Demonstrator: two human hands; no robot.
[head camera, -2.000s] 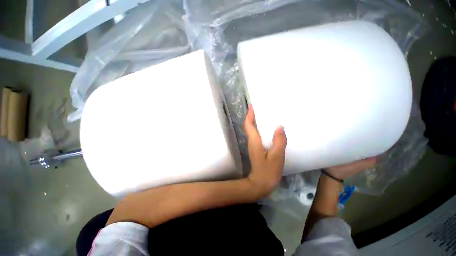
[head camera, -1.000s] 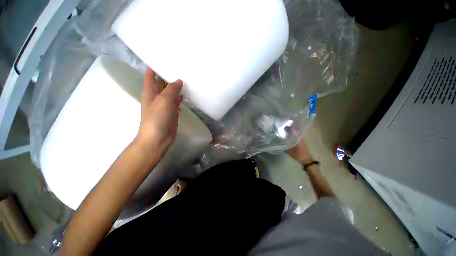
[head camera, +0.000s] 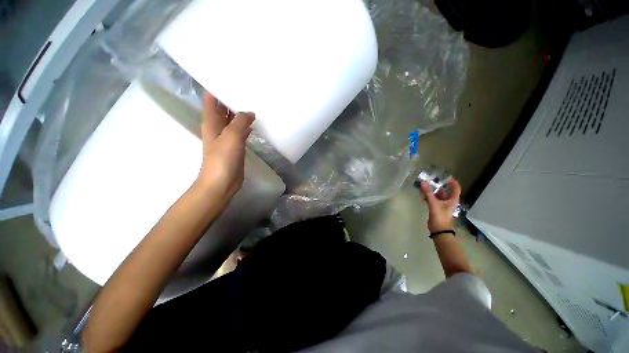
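Two big white parent rolls lie on clear plastic wrap (head camera: 386, 131), the near one (head camera: 131, 186) at the left and the far one (head camera: 283, 62) at the upper middle. My left hand (head camera: 224, 145) reaches between them, fingertips at the near edge of the far roll's end; what the fingers touch inside the gap is hidden. My right hand (head camera: 443, 200) holds a small silver core chuck (head camera: 433, 179) between thumb and fingers, right of the wrap. The silver unwind shaft (head camera: 77, 327) shows partly at the lower left, beside my left forearm.
A vented grey-white cabinet (head camera: 545, 158) stands at the right, with another shiny silver piece (head camera: 461, 210) at its near corner. A blue label (head camera: 413, 143) is on the wrap. A pale machine frame (head camera: 48, 76) is at the upper left. A dark round base (head camera: 490, 21) is at the top.
My right hand has moved from the rolls out to the right and now holds the silver chuck. My left hand stays at the gap. The view has turned, showing the cabinet.
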